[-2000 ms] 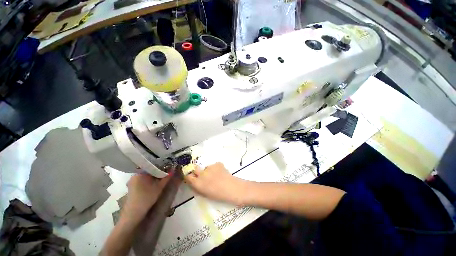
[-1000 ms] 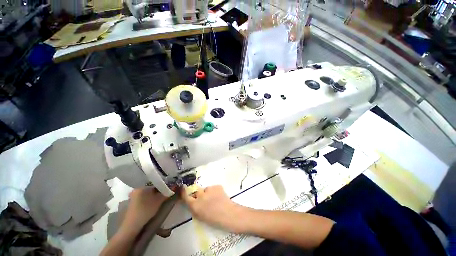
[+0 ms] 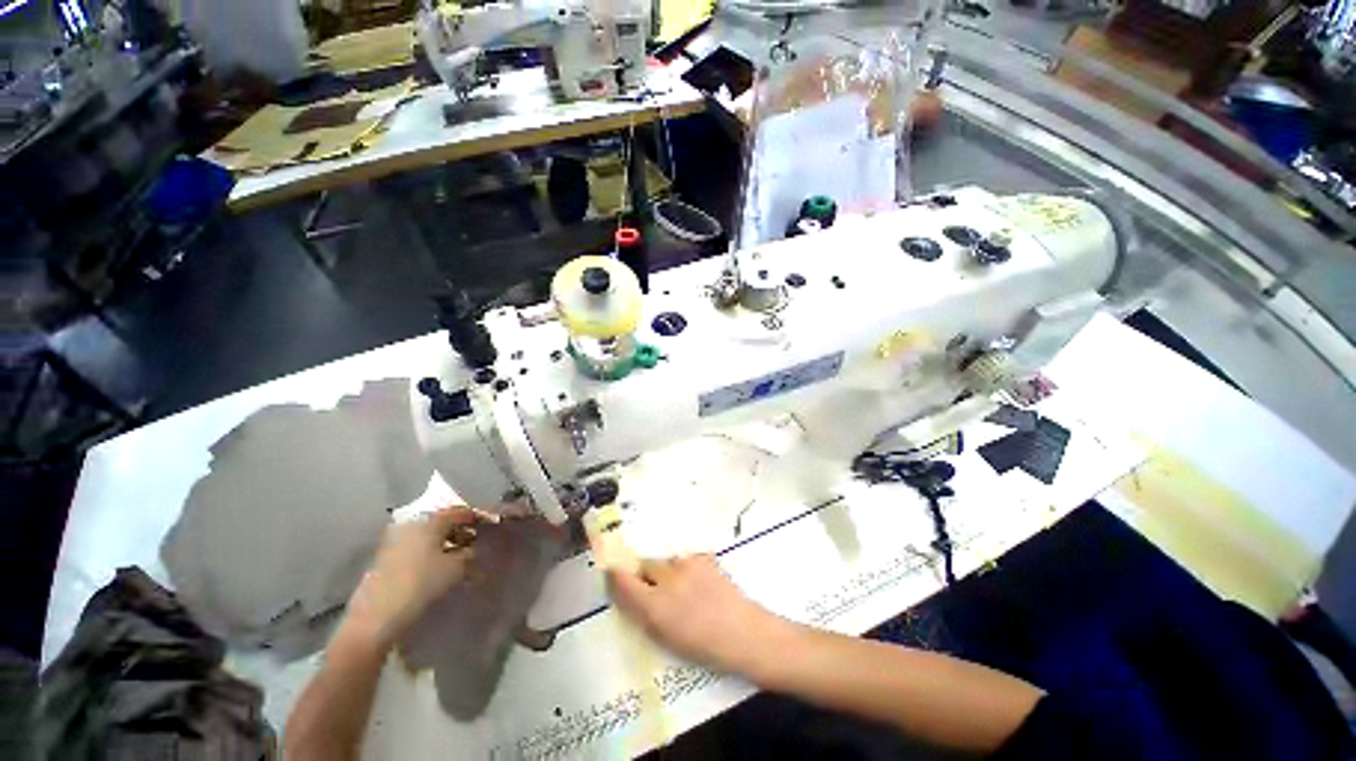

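Note:
A grey-taupe cut piece (image 3: 479, 632) lies at the front left of the needle area, its upper edge by the machine head. My left hand (image 3: 424, 562) is on the piece's upper left edge, fingers bent, with a small shiny thing at the fingertips that I cannot make out. My right hand (image 3: 677, 602) is right of the needle area, fingers curled down by the yellow strip (image 3: 610, 532); whether it holds anything is unclear. The white sewing machine (image 3: 773, 372) stands over the work. The needle is too small to make out.
A fanned stack of grey panels (image 3: 283, 520) lies left of the machine head, with a crumpled dark brown pile (image 3: 141, 677) at the far left. A black tangle (image 3: 915, 476) and dark scraps (image 3: 1026, 446) lie at the right. Another sewing table (image 3: 491, 131) stands behind.
The view has shifted, so the machine appears further right. My left hand has moved away from the needle, and the narrow folded piece now lies spread wider. My right hand has drawn back towards the front.

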